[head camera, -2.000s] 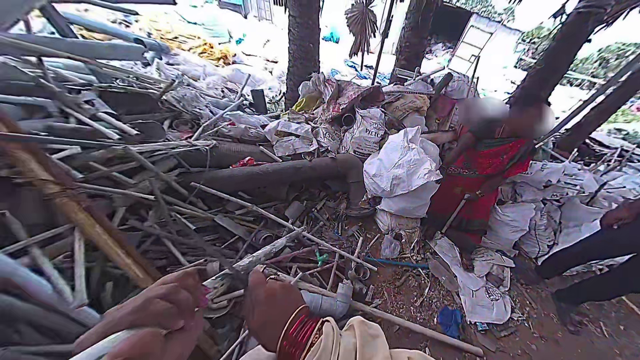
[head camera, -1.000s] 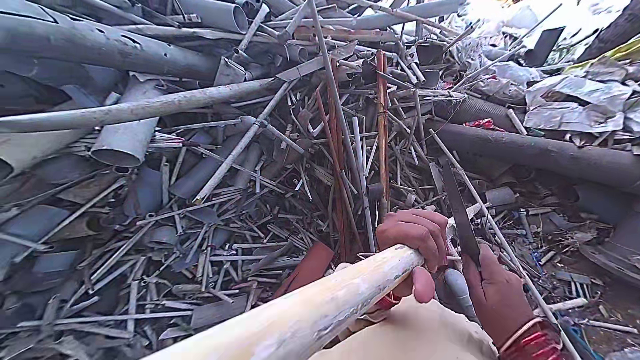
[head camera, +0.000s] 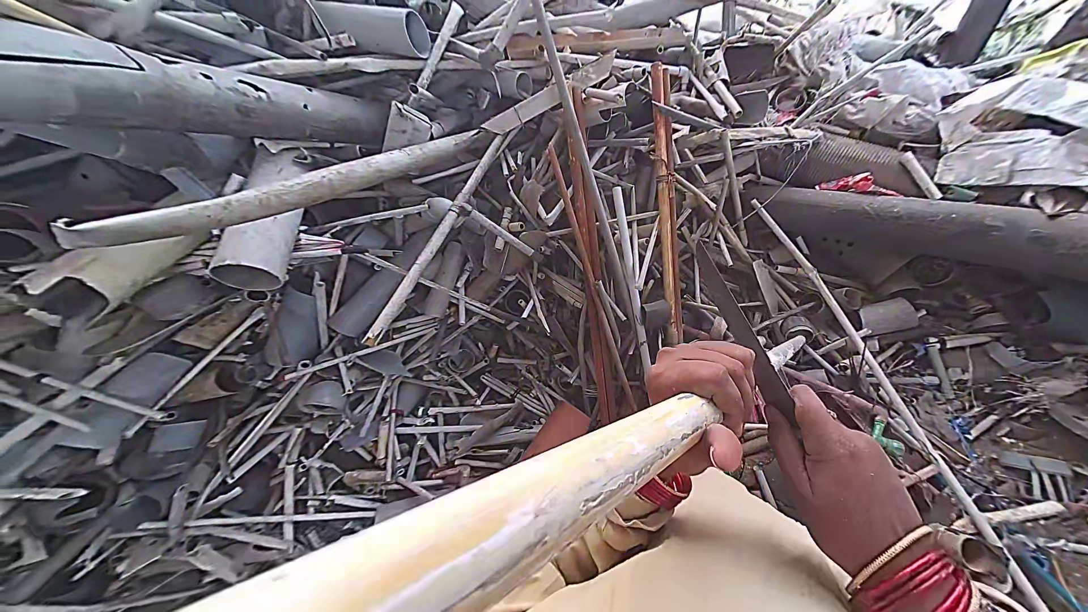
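My left hand (head camera: 710, 395) grips a long yellowish-white plastic pipe (head camera: 510, 510) near its far end. The pipe slants from the bottom left up to the right, and its whitish tip (head camera: 786, 350) shows beyond the fist. My right hand (head camera: 837, 472), with a gold bangle and red bangles at the wrist, is closed on the lower end of a long dark flat blade (head camera: 744, 340), whose handle is hidden. The blade crosses just beyond my left fist, close to the pipe; whether they touch cannot be told.
A heap of scrap pipes surrounds the hands. A large grey pipe (head camera: 187, 98) lies at upper left and a dark pipe (head camera: 926, 229) at right. Reddish-brown rods (head camera: 665, 204) stand upright ahead. White sacks (head camera: 1011, 127) lie at upper right. A thin pole (head camera: 884, 382) slants down at right.
The view has swung from the sacks and a person in a red garment onto the scrap heap. Both hands keep close together around the pipe and blade.
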